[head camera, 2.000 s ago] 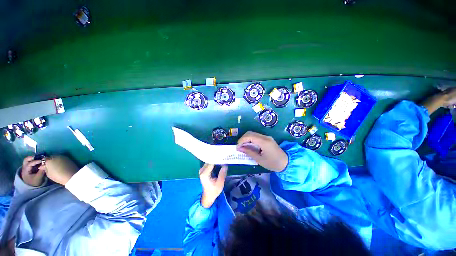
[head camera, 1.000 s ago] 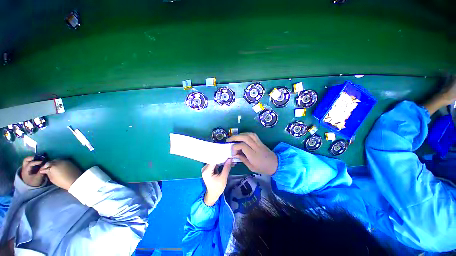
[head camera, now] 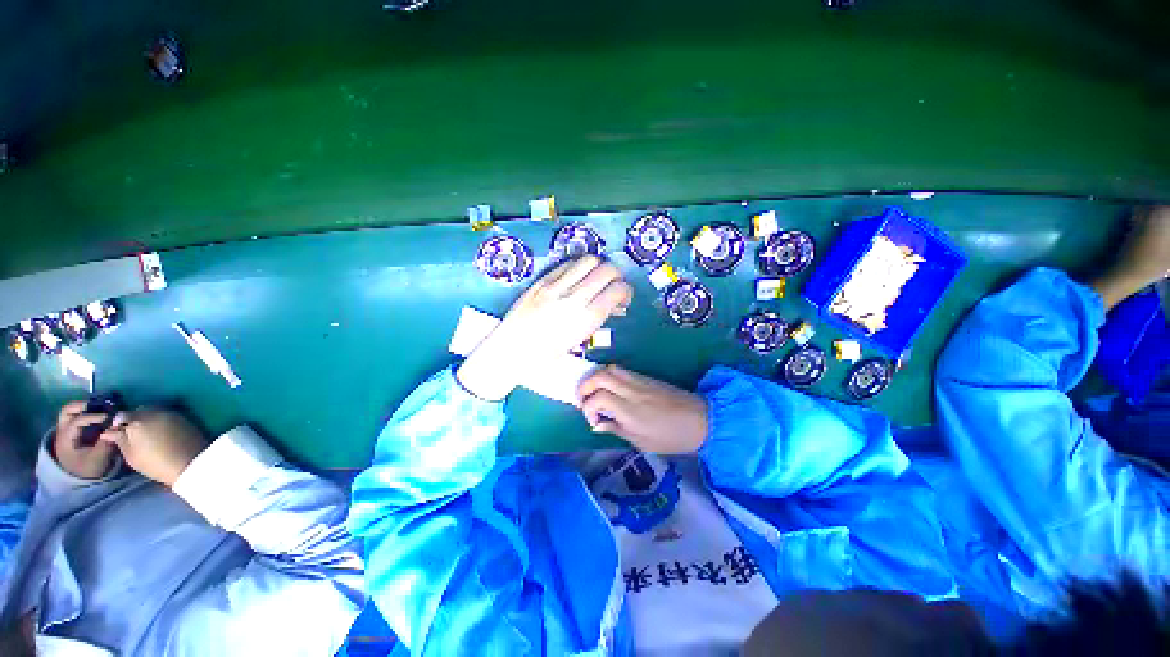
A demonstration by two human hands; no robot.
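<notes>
My left hand (head camera: 552, 318) reaches over the bench, its fingertips at the lower edge of a round module (head camera: 577, 244) in the back row. Whether it holds anything is hidden. My right hand (head camera: 644, 408) pinches the right end of the white sticker strip (head camera: 475, 330). The strip passes under my left hand, which hides its middle; its left end shows beside the wrist. A small battery (head camera: 599, 339) shows just right of my left hand; the disc beside it is covered. More round modules (head camera: 653, 239) with small batteries lie behind and to the right.
A blue bin (head camera: 947, 272) with small white pieces stands right of the modules. Neighbours' sleeves are at left (head camera: 276, 494) and right (head camera: 1026, 353). A slim white item (head camera: 208, 354) lies at left. A darker green belt (head camera: 577, 116) carrying spaced modules runs behind the bench.
My left hand has moved forward from the bench edge, over the strip to the back-row module. The dark thing it held is no longer visible. My right hand still holds the strip. Belt modules have shifted left.
</notes>
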